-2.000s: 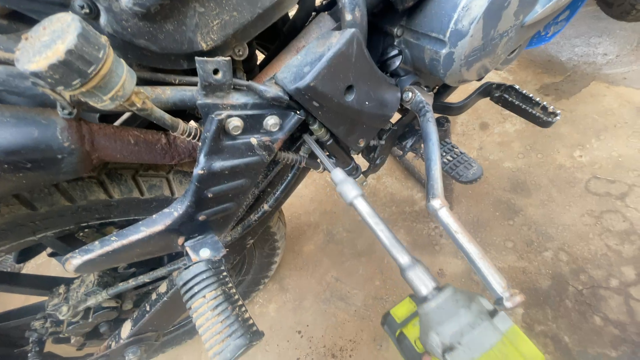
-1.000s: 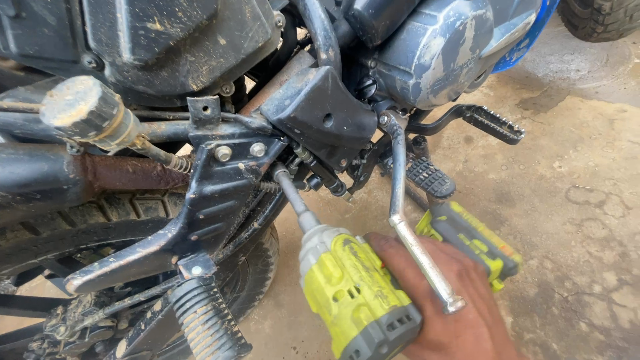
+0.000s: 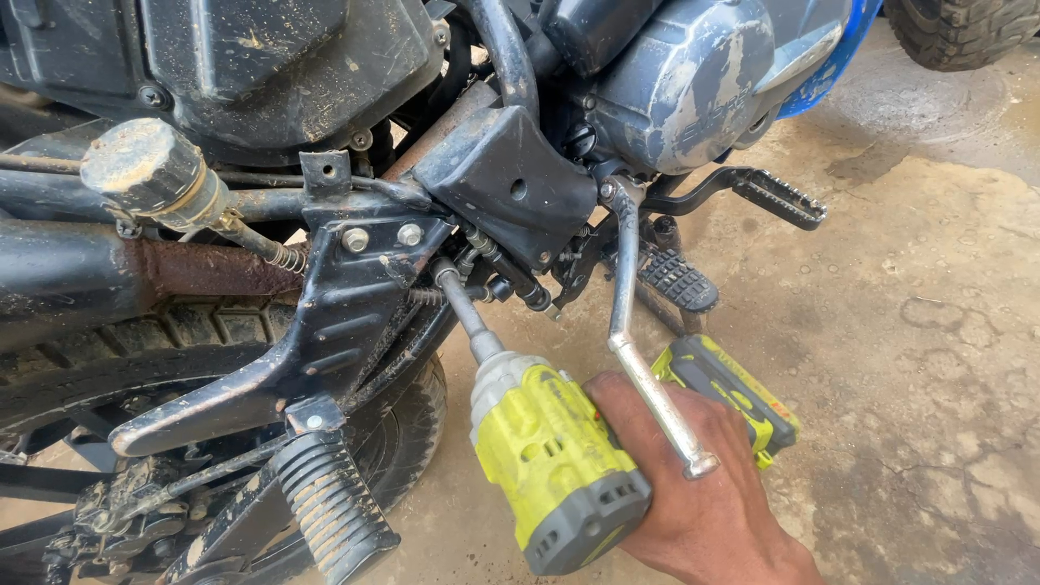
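Note:
My right hand (image 3: 699, 479) grips a yellow-green and grey cordless impact wrench (image 3: 561, 463) from the lower right, behind the motorcycle's kick-start lever (image 3: 638, 349). From the tool's nose a long metal socket extension (image 3: 461, 305) runs up and left. Its tip is at the inner edge of the black footpeg bracket (image 3: 349, 292), below the black plastic cover (image 3: 508, 179); the fastener there is hidden. Two bolts (image 3: 382, 237) show on top of the bracket. The tool's battery (image 3: 731, 398) shows right of the lever. My left hand is out of view.
A ribbed rubber footpeg (image 3: 333, 504) hangs below the bracket, near the rear tyre (image 3: 406, 439). The brake fluid reservoir (image 3: 154, 175) and exhaust pipe (image 3: 211, 268) lie left. The brake pedal (image 3: 780, 199) and another footpeg (image 3: 678, 280) stick out right, over the concrete floor (image 3: 894, 366).
Two seconds ago the extension came in from the lower right, in front of the kick-start lever's lower side. The wrench has since swung left and upright, and my right hand has come into view.

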